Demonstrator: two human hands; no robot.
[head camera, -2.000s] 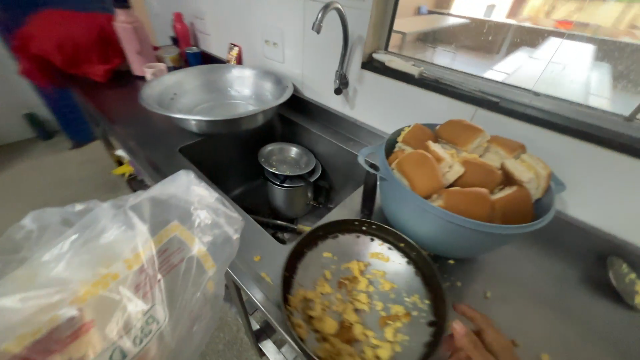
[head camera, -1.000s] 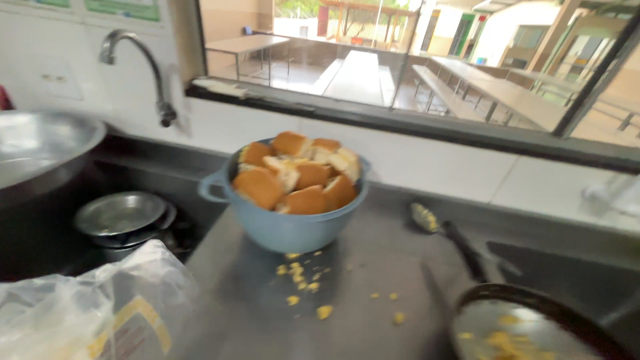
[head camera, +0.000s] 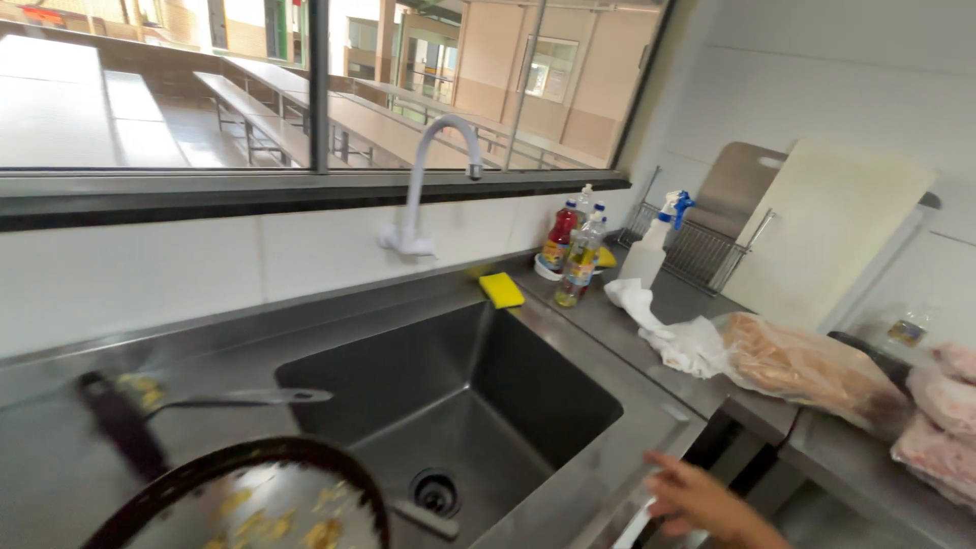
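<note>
A dark-rimmed frying pan (head camera: 252, 507) with yellow food scraps inside is at the lower left, its near part cut off by the frame. Beyond its rim lie a black handle (head camera: 126, 427) and a spoon-like utensil (head camera: 252, 397) with yellow bits at one end. My right hand (head camera: 694, 496) is at the lower right, near the counter's front edge, index finger extended and the others loosely bent; nothing shows in it. Between pan and hand is the dark sink basin (head camera: 526, 381), with a grey bar-shaped piece (head camera: 427, 520) by the drain. My left hand is not in view.
A white faucet (head camera: 415, 191) rises behind the sink. A yellow sponge (head camera: 502, 290) lies at the basin's back corner. Detergent bottles (head camera: 583, 259), a spray bottle (head camera: 648, 248), a white cloth (head camera: 682, 343), a bagged food item (head camera: 808, 366) and a leaning cutting board (head camera: 823, 229) stand or lie right.
The view has swung far right, from the blue pot of bread rolls to another sink. The pan, beside that pot two seconds ago, is now near this sink.
</note>
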